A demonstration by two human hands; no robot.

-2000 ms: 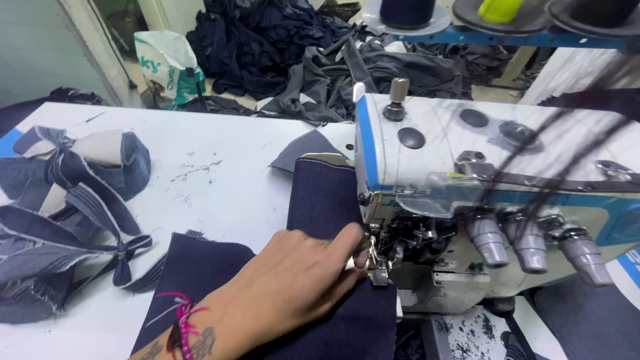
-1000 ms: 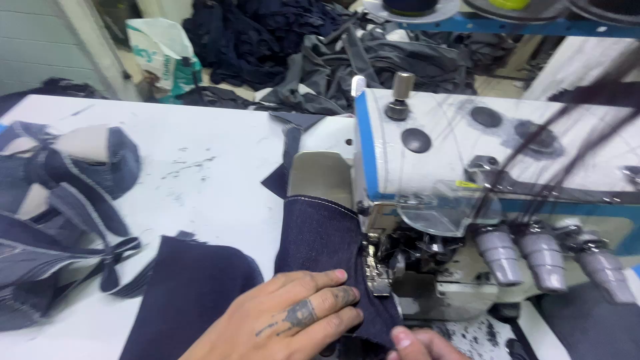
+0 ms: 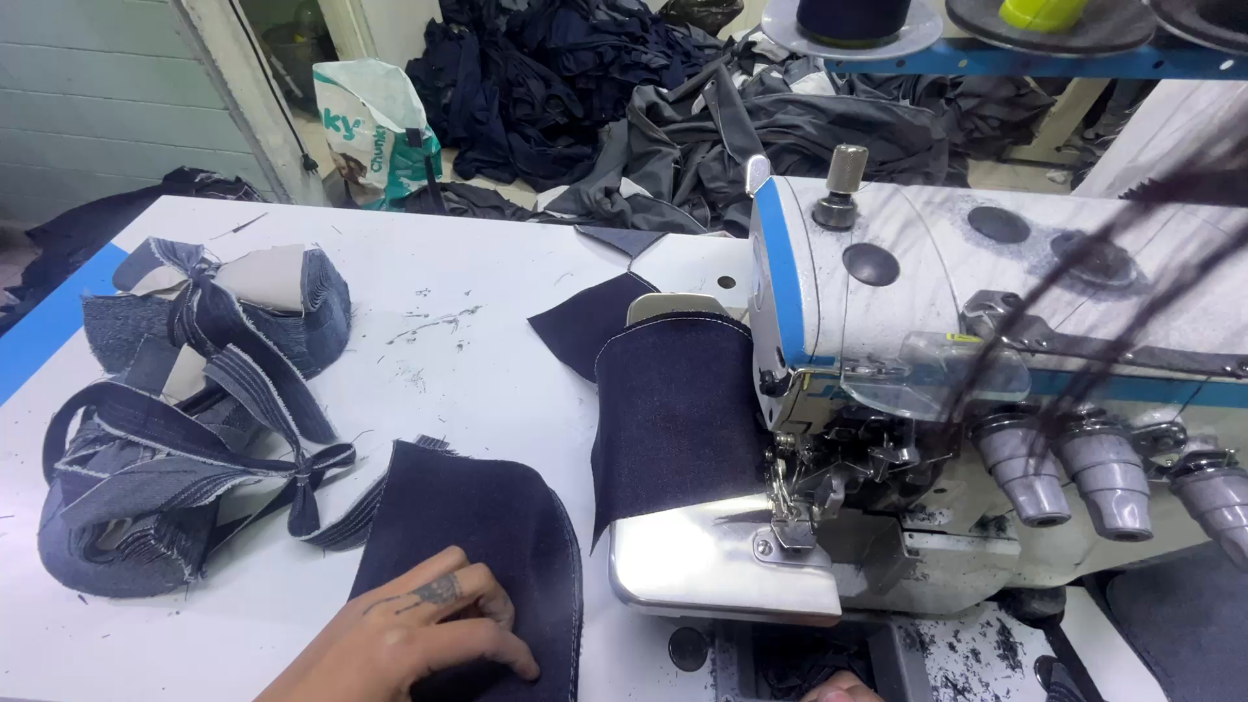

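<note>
My left hand (image 3: 439, 624) rests with bent fingers on a dark denim piece (image 3: 468, 526) lying on the white table, left of the sewing machine's metal plate (image 3: 721, 570). Only some fingertips of my right hand (image 3: 842, 688) show at the bottom edge, below the plate; what they touch is hidden. Another dark denim panel (image 3: 678, 419) with a stitched top edge lies over the machine bed, its right side by the presser foot (image 3: 792, 531) of the overlock machine (image 3: 897, 263). Behind it is a small dark denim piece (image 3: 595, 322).
Tied bundles of denim pieces (image 3: 127, 497) lie on the table's left side. Thread cones (image 3: 853, 19) stand on a blue rail above the machine. Beyond the table are a plastic bag (image 3: 375, 127) and heaps of dark and grey garments (image 3: 673, 146).
My left hand has moved left, off the denim at the machine and onto the piece beside it. The denim panel has shifted back, baring the metal plate.
</note>
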